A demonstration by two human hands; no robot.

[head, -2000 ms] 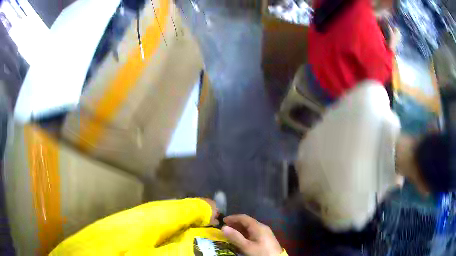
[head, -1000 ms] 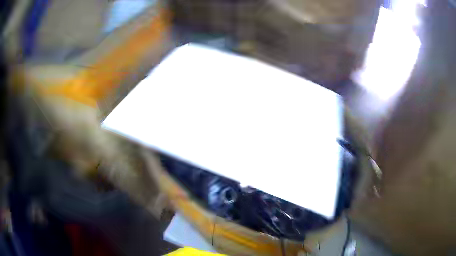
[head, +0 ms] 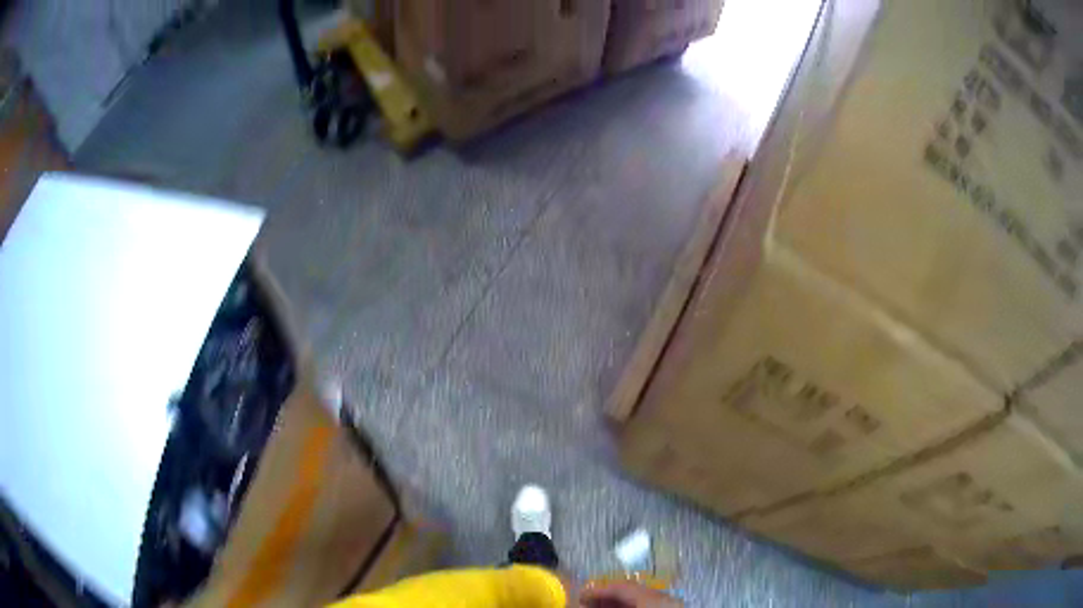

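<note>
My left hand [head: 574, 589] shows as a sliver past the yellow sleeve at the bottom edge. My right hand [head: 632, 594] is beside it, cut off by the edge; no held object shows. Nearest at left is an open carton [head: 283, 499] with orange tape. Dark, shiny goods [head: 232, 398] show inside it, and a large white board [head: 107, 344] lies over part of it. At right stands a stack of brown cartons [head: 819, 392] with dark printing, away from my hands.
A thin brown timber edge [head: 683, 291] runs along the carton stack. A yellow pallet truck [head: 386, 89] stands at the top beside brown cartons [head: 505, 59]. Grey floor [head: 475, 273] lies between, with my white shoe [head: 531, 511] and a small white scrap [head: 634, 549].
The view has swung from the workers, then the white board, to the aisle. The board now sits at left. The carton stack, pallet truck and hands at the bottom edge now show.
</note>
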